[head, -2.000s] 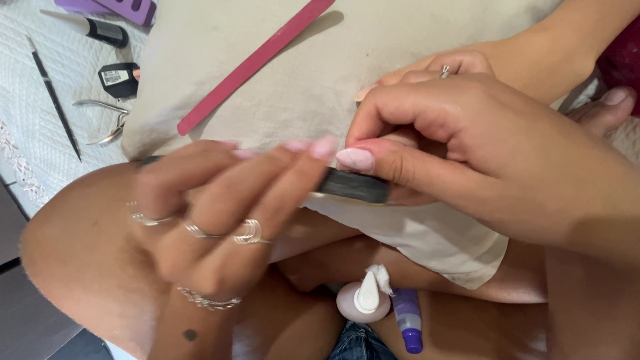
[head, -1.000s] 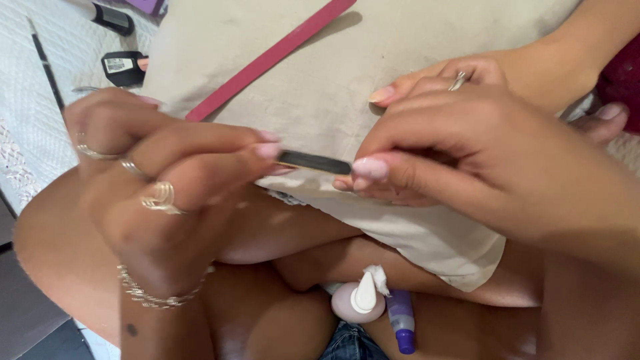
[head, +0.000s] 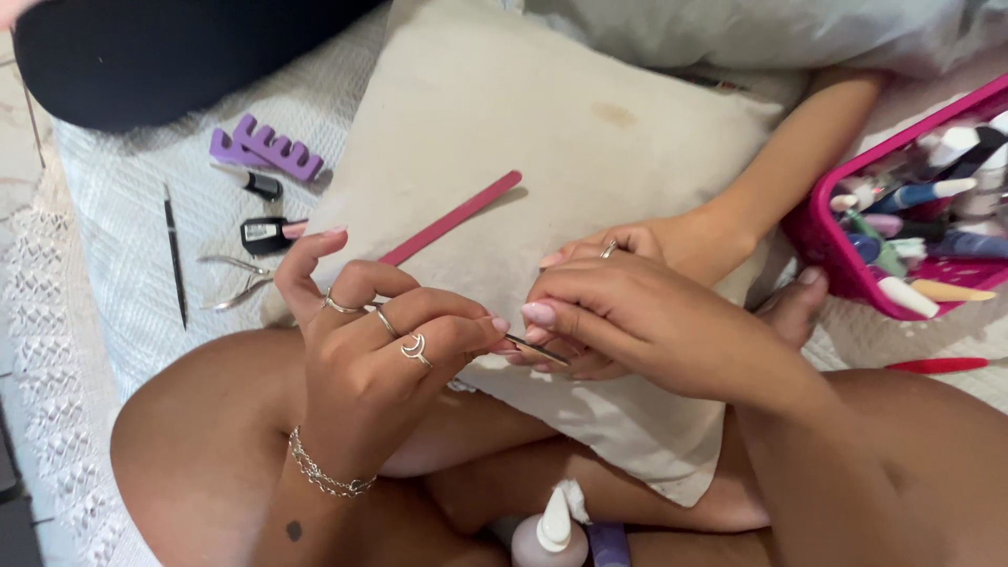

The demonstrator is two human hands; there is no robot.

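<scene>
My left hand (head: 394, 339), with several silver rings and a bracelet, pinches a thin dark nail file (head: 538, 349) between thumb and fingertips. The file's free end lies at the fingertips of another person's hand (head: 693, 244), which rests on a beige pillow (head: 630, 150). My right hand (head: 630, 323) lies over that hand and holds its fingers; they are partly hidden beneath mine. A pink nail file (head: 453, 218) lies on the pillow beyond my left hand.
Left of the pillow lie purple toe separators (head: 277, 150), a nail polish bottle (head: 264, 235), cuticle nippers (head: 240, 283) and a thin dark tool (head: 175, 260). A pink basket (head: 827, 228) of bottles stands at right. A pump bottle (head: 550, 539) is between the legs.
The file has turned from nearly level to slanting down to the right, with its thin edge showing. The view has widened, bringing the pink basket into sight.
</scene>
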